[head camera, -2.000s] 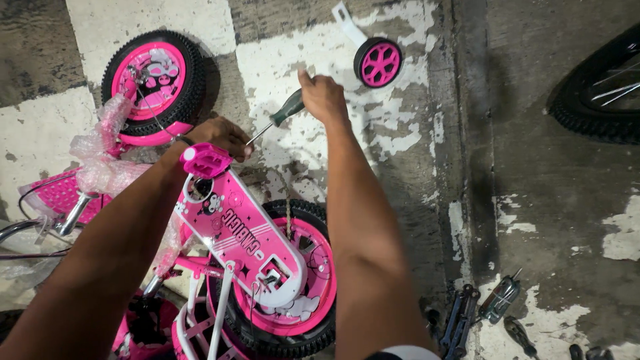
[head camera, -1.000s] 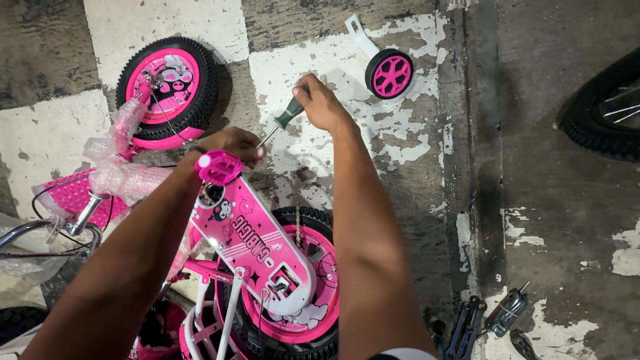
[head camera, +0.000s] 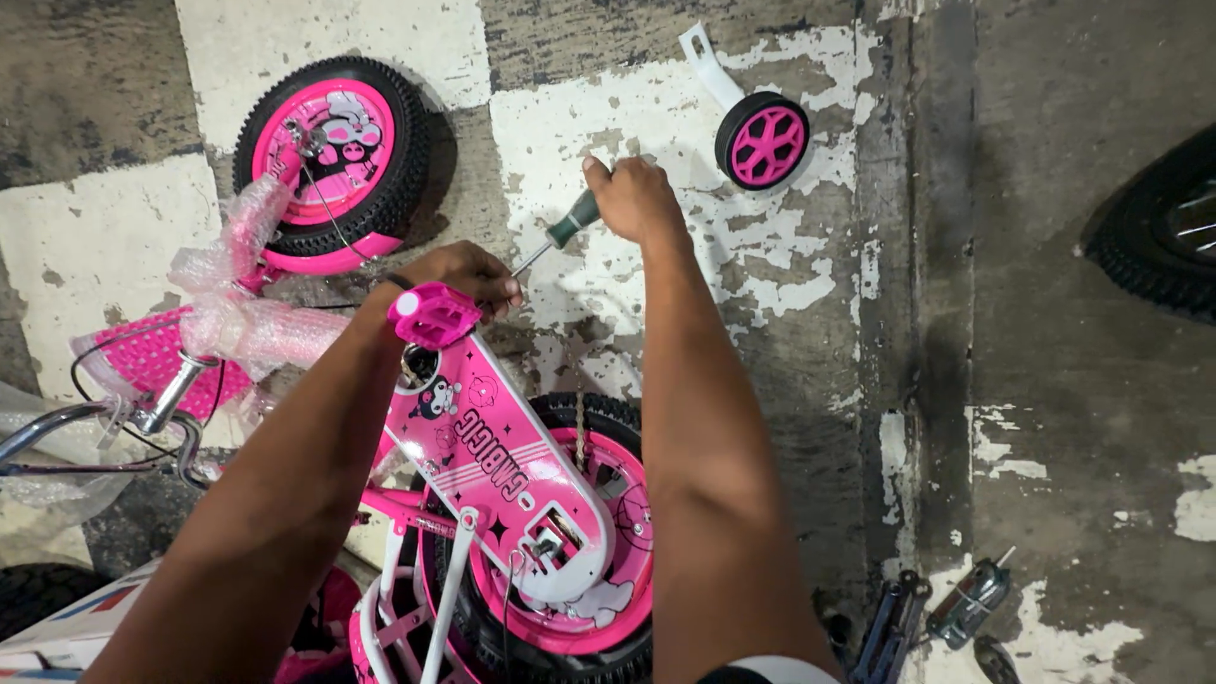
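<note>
A pink child's bicycle lies on its side, its rear wheel (head camera: 627, 427) beneath a pink chain guard (head camera: 503, 465) and its front wheel (head camera: 330, 157) at upper left. My right hand (head camera: 635, 201) grips the dark green handle of a screwdriver (head camera: 575, 220), whose shaft slants down to my left hand. Just beyond the pink pedal (head camera: 435, 315), my left hand (head camera: 470, 277) has its fingers bent around the area of the screwdriver's tip. The tip is hidden, and whether these fingers hold it or a part of the bicycle cannot be told.
A training wheel (head camera: 763, 141) with a white bracket lies on the floor beyond my right hand. Several tools, including a green-handled tool (head camera: 969, 603), lie at lower right. Another tyre (head camera: 1154, 228) is at the right edge. Bubble wrap (head camera: 228, 237) covers the frame; chrome handlebars (head camera: 57, 427) stick out left.
My right hand has changed its grip and angle on the screwdriver handle. My left hand stays by the pedal. The bicycle sits farther right in view, as the view has shifted.
</note>
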